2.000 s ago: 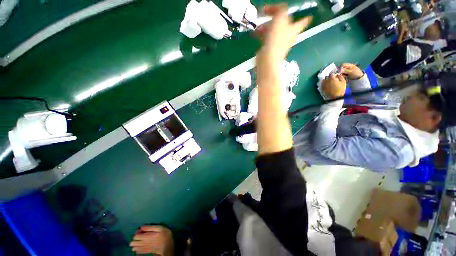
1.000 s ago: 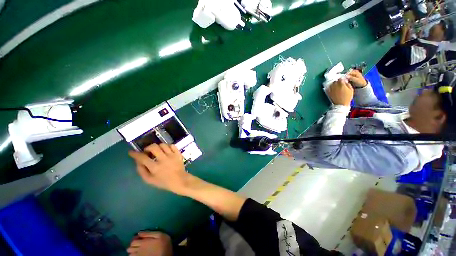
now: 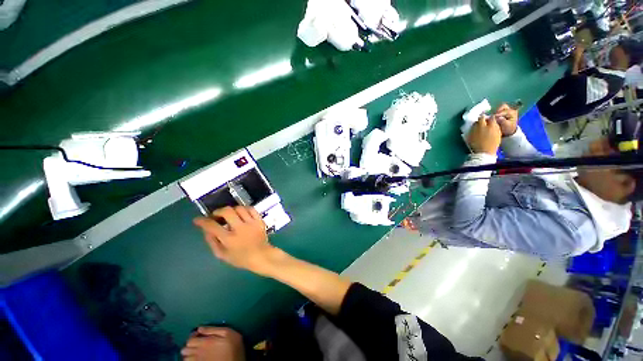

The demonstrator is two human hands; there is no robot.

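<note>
The screw feeder (image 3: 233,187), a grey-white box with an open top tray, stands on the green bench. My right hand (image 3: 238,238) is over its near edge, fingers bent at the tray; whether it holds anything small is hidden. My left hand (image 3: 213,344) is at the bottom, partly cut off by the edge; what it holds, if anything, does not show. White camera housings (image 3: 337,144) stand right of the feeder, some with thin wires. A black electric screwdriver (image 3: 366,185) lies across or hangs over them.
Black plastic parts (image 3: 120,303) lie beside a blue bin (image 3: 49,317) at lower left. White units (image 3: 92,169) sit on the conveyor (image 3: 190,63) beyond the pale edging. A thin wire loop (image 3: 296,151) lies beside the feeder. Another worker (image 3: 507,204) handles a white part at right.
My right hand has come down from over the conveyor and housings to the feeder and stays there over the last second. My left hand has barely moved. The screwdriver and its black cable have shifted.
</note>
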